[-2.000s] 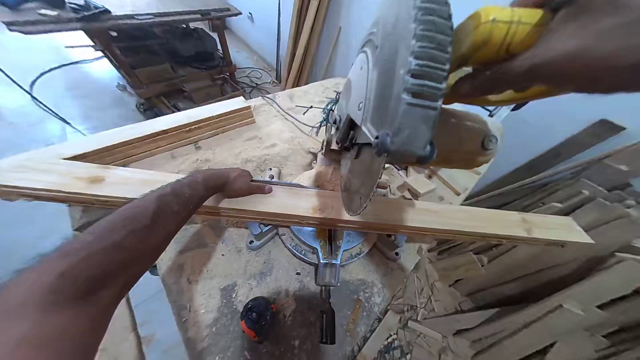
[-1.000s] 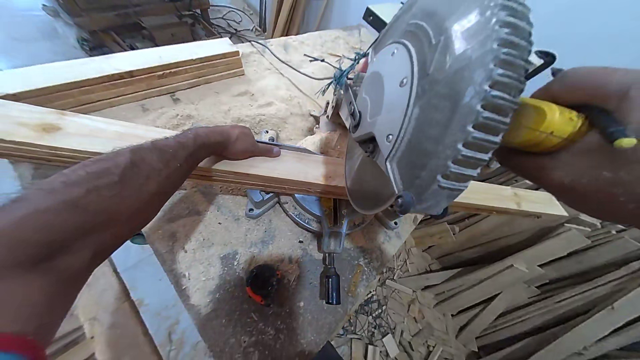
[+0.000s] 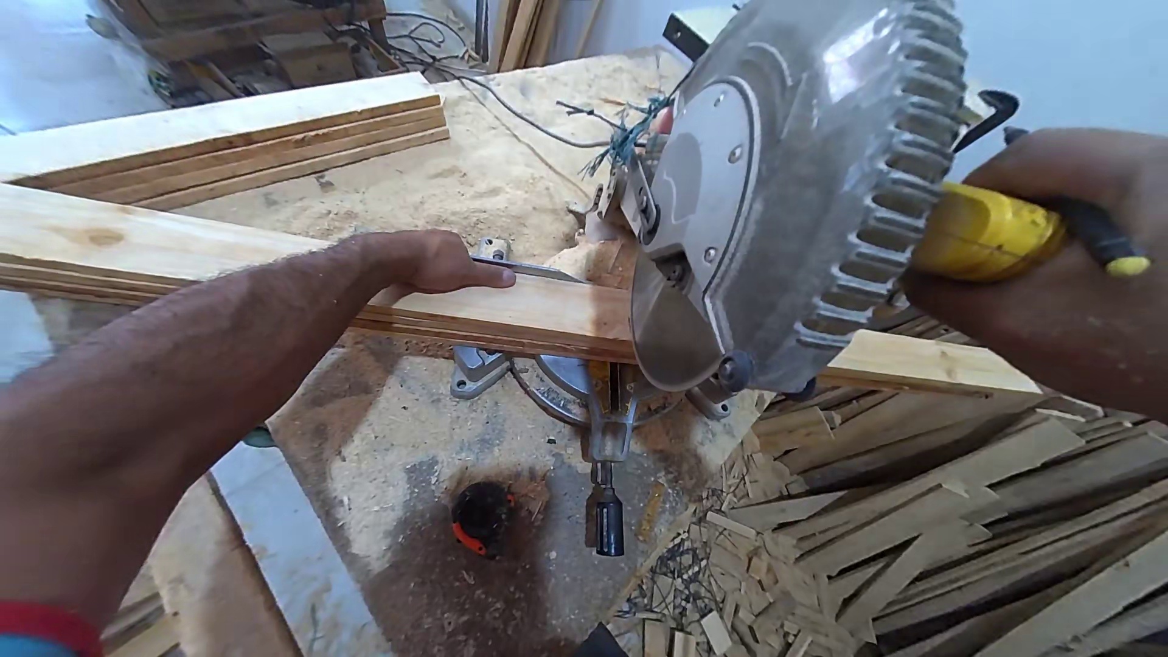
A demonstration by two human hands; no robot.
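Observation:
A stack of long wooden boards (image 3: 529, 310) lies across the miter saw's base (image 3: 566, 370). My left hand (image 3: 447, 263) grips the stack by its far edge, beside the saw's metal fence, left of the blade. My right hand (image 3: 1049, 210) is closed around the yellow handle (image 3: 990, 233) of the miter saw. The saw's grey guard and blade (image 3: 680, 333) are down at the boards and hide part of them; the boards' right end (image 3: 940, 360) shows beyond the guard. Whether the teeth are in the wood is hidden.
Another board stack (image 3: 274, 132) lies at the back left of the sawdust-covered table (image 3: 383, 474). A black and orange tape measure (image 3: 482, 518) rests near the front, beside the saw's black table knob (image 3: 606, 522). Offcuts (image 3: 949, 511) pile up at the right. A cable runs behind.
From two seconds ago, the saw head has come down toward the boards with my right hand on its handle. My left hand stays on the stack. The view has moved closer.

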